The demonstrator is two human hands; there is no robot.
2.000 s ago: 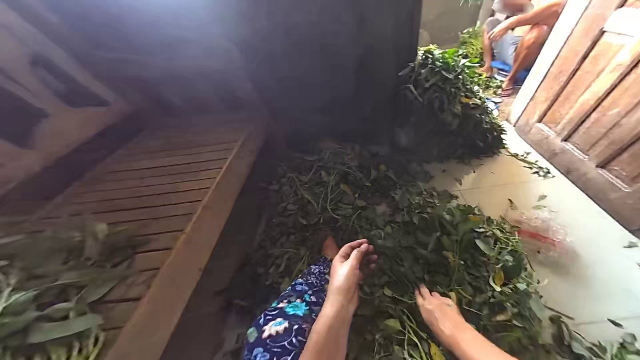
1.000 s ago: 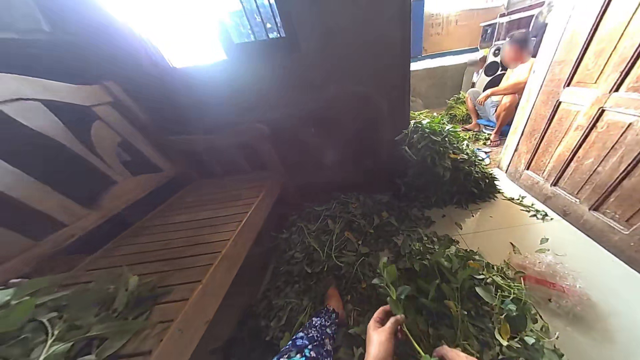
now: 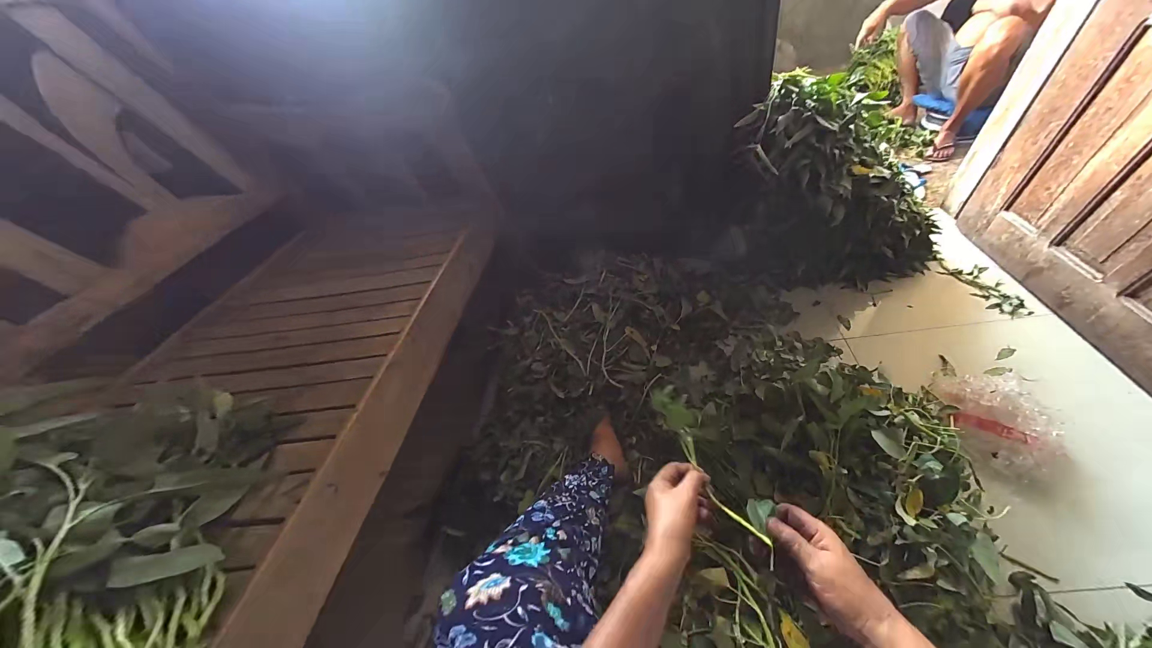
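Note:
My left hand [image 3: 677, 506] is closed around a green leafy stem [image 3: 740, 520], whose leafy tip points up and away. Near the stem's lower end, my right hand [image 3: 810, 544] pinches a small green leaf [image 3: 760, 513] between thumb and fingers. Both hands are above a wide heap of cut leafy stems [image 3: 864, 450] on the floor, with some yellow leaves among the green. To the left of my hands, my leg in dark blue floral cloth [image 3: 531, 567] reaches into the heap.
A slatted wooden bench [image 3: 351, 423] runs along the left, with a bundle of leafy stems [image 3: 117, 531] on it. A taller leafy pile [image 3: 828, 180] stands by the doorway. Clear plastic wrap [image 3: 999, 423] lies on the tiles beside a wooden door [image 3: 1071, 162]. A seated person [image 3: 976, 63] is outside.
The stem that stood upright over my left hand a second ago now slants down toward my right hand. My right hand has come further into view, with a leaf at its fingertips. The view has tilted down.

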